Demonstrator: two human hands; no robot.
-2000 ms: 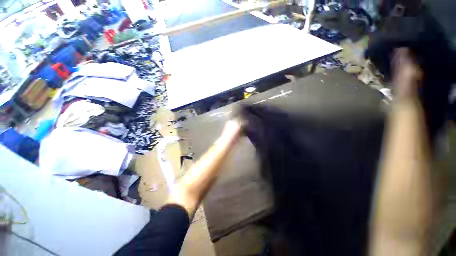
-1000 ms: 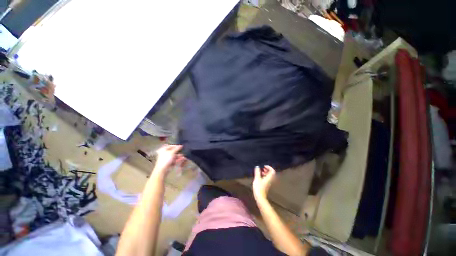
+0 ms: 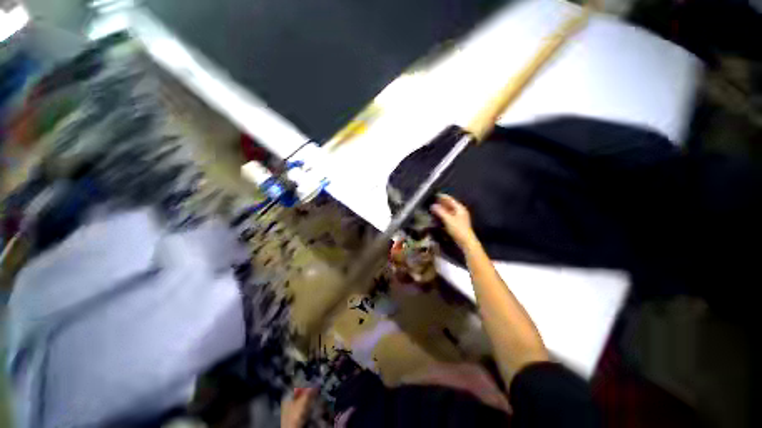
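A loose black cloth lies folded over the white-papered table at centre right. A long pale wooden bar, with a metal-coloured lower section, runs diagonally across the table by the cloth. My right hand is at the cloth's near left edge, just right of the bar's metal section; blur hides whether the fingers grip the cloth. My left hand is small, blurred and cut off by the bottom edge, low beside my body; its hold cannot be seen.
The dark fabric lay covers the table beyond the bar. A blue and white fitting sits at the table's edge. Large white sheets lie at lower left. Dark scraps are strewn on the floor along the left side.
The view has turned to the papered table end with the bar. The black cloth, earlier spread before both hands, now lies over this table. My left hand has dropped to the bottom edge.
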